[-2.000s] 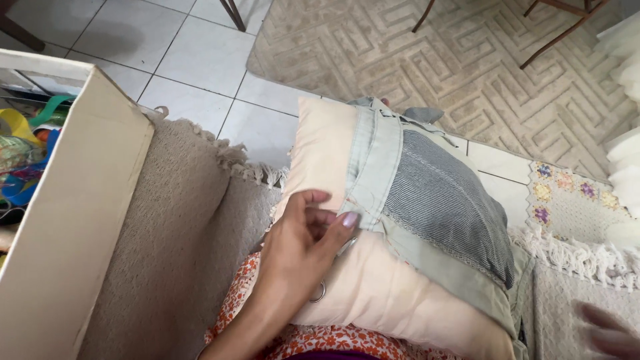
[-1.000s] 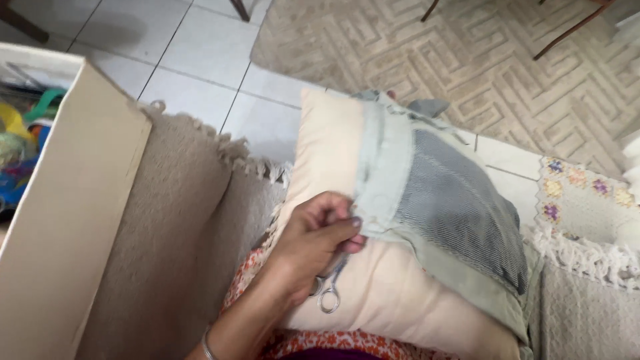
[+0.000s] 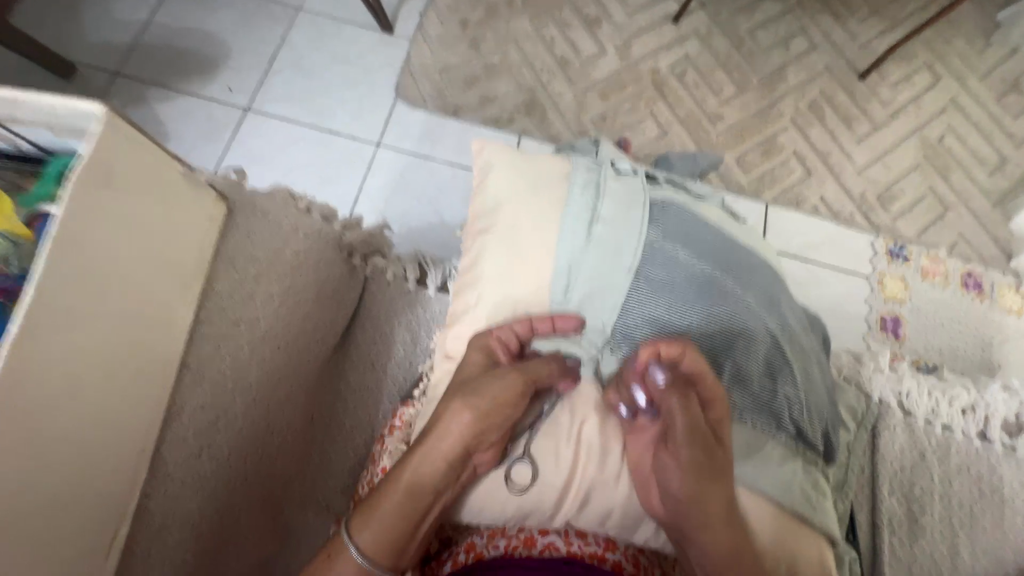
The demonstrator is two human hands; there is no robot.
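Note:
A cream pillow point(image 3: 512, 232) lies on my lap, with a pale green garment point(image 3: 600, 232) spread over it; a dark striped fabric panel point(image 3: 696, 280) forms part of the garment. My left hand point(image 3: 512, 384) is over the garment's edge, thumb and forefinger apart; whether something thin sits between them is unclear. Close on its right, my right hand point(image 3: 672, 416) has its fingers curled together, blurred, and what they may pinch cannot be made out. Below my left palm, the metal finger ring of what looks like small scissors point(image 3: 521, 474) rests on the pillow, its other end hidden.
At the left stands a cream box point(image 3: 120, 336) holding colourful items. A beige woven cover point(image 3: 264, 320) with fringe lies beside the pillow. A crocheted cloth with flower squares point(image 3: 944, 312) is at the right. Beyond are floor tiles, a patterned rug point(image 3: 720, 88) and furniture legs.
My right hand has come in from the lower right edge to beside my left hand. The left thumb and forefinger, closed together one second ago, have parted. The metal ring shows more than two seconds ago.

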